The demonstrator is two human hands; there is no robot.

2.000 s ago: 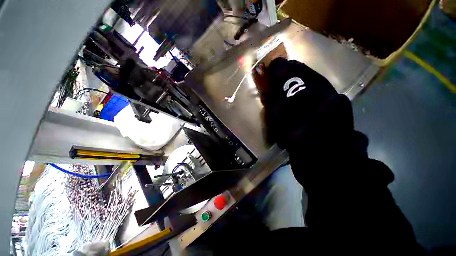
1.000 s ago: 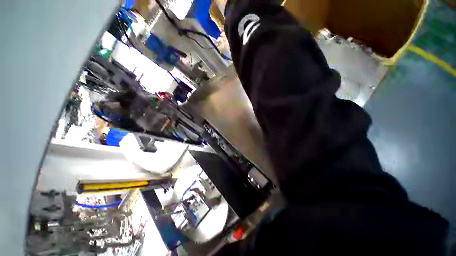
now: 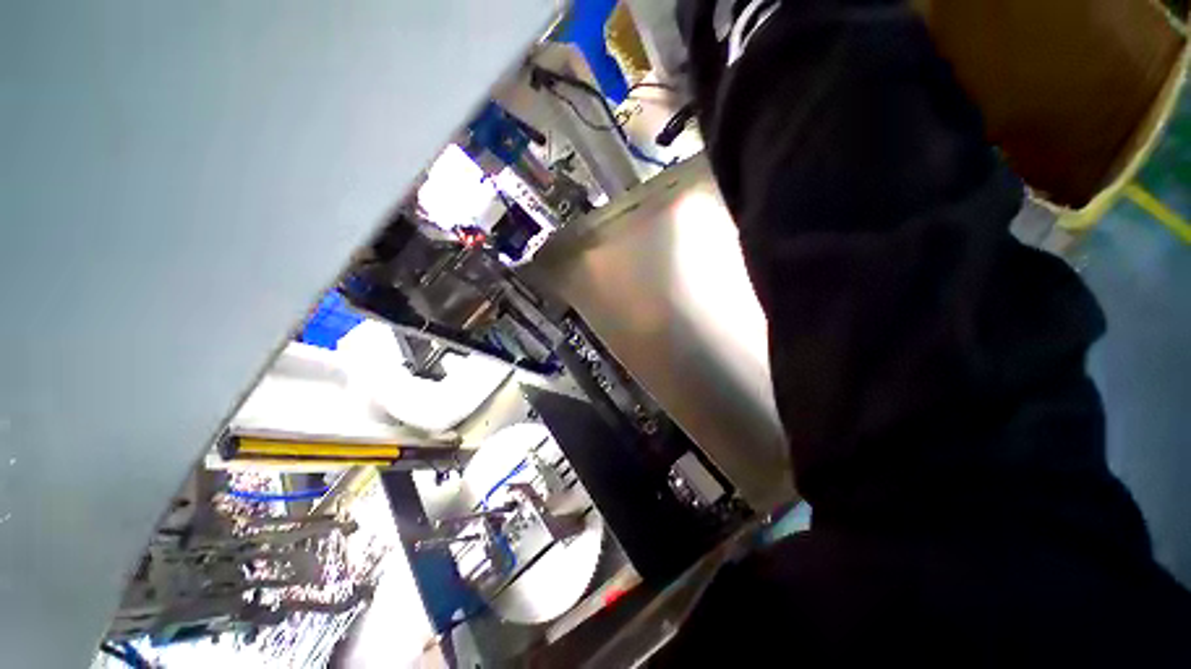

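My right hand is cut off by the top edge; only its black sleeve (image 3: 914, 301) shows, reaching up across the right half. My left hand is not in view. A white rotary disc (image 3: 575, 565) with small metal blocks and a blue air tube lies at lower centre. A bare metal plate (image 3: 666, 307) lies left of the sleeve, partly covered by it. A pile of thin white cables (image 3: 320, 634) with reddish tips is at lower left, partly behind blurred grey metal parts.
A pale grey hood (image 3: 235, 196) fills the upper left. A yellow-black light curtain bar (image 3: 320, 450) stands above the cable pile. An open brown carton (image 3: 1078, 85) is at upper right. A red button (image 3: 614, 597) is partly visible at the front edge. Dark machine parts border the plate.
My right hand was over the metal plate by a white cable; it has moved up out of the picture, and no cable shows there now. The view has shifted, and the hood covers more.
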